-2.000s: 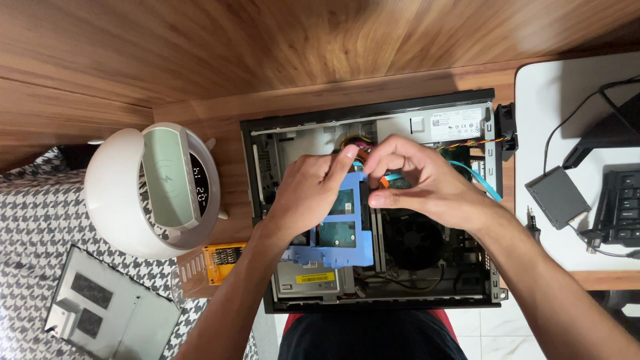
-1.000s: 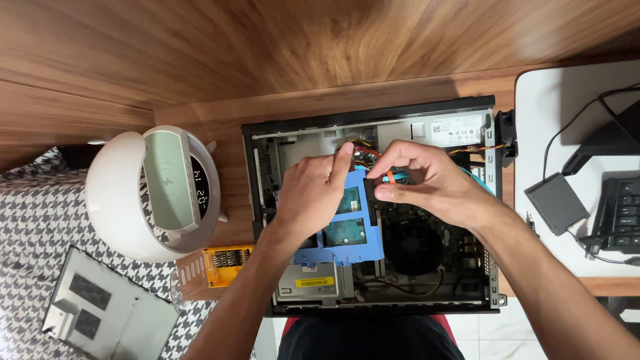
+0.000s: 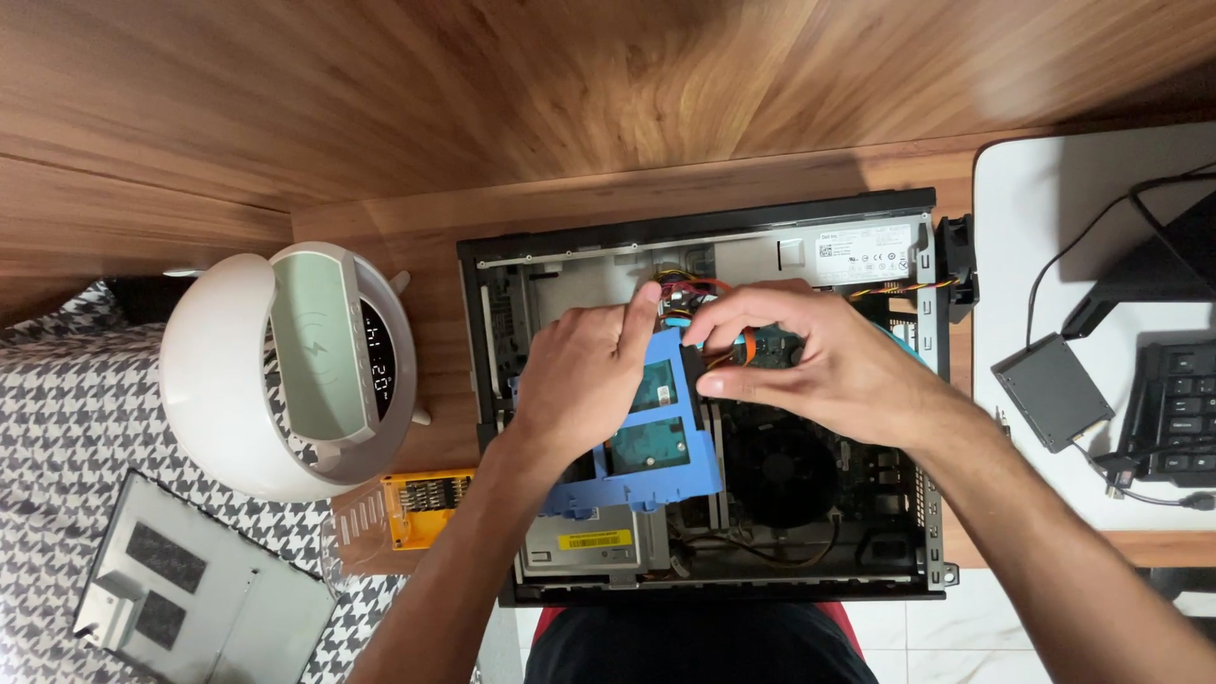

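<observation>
An open desktop computer case (image 3: 703,594) lies on its side on the wooden desk. Over its drive area, my left hand (image 3: 589,375) grips a blue plastic drive caddy (image 3: 665,486), which holds a hard drive with its green circuit board (image 3: 649,445) showing. My right hand (image 3: 807,366) pinches a dark connector at the caddy's right edge, with an orange cable (image 3: 750,346) beside the fingers. How far the connector is seated cannot be told. Coloured power wires (image 3: 679,280) run behind both hands. Below and right of the caddy sits a round black fan (image 3: 781,472).
A white lamp with a clock (image 3: 218,380) and a yellow bit set (image 3: 418,537) stand left. The metal side panel (image 3: 218,579) lies on checked fabric. On the white table (image 3: 1007,171) at right are a dark flat drive (image 3: 1054,391) and a keyboard (image 3: 1178,408).
The caddy has shifted slightly and sits at a different tilt, still in my left hand. My right hand stays by its upper right edge, with its fingers moved around the connector.
</observation>
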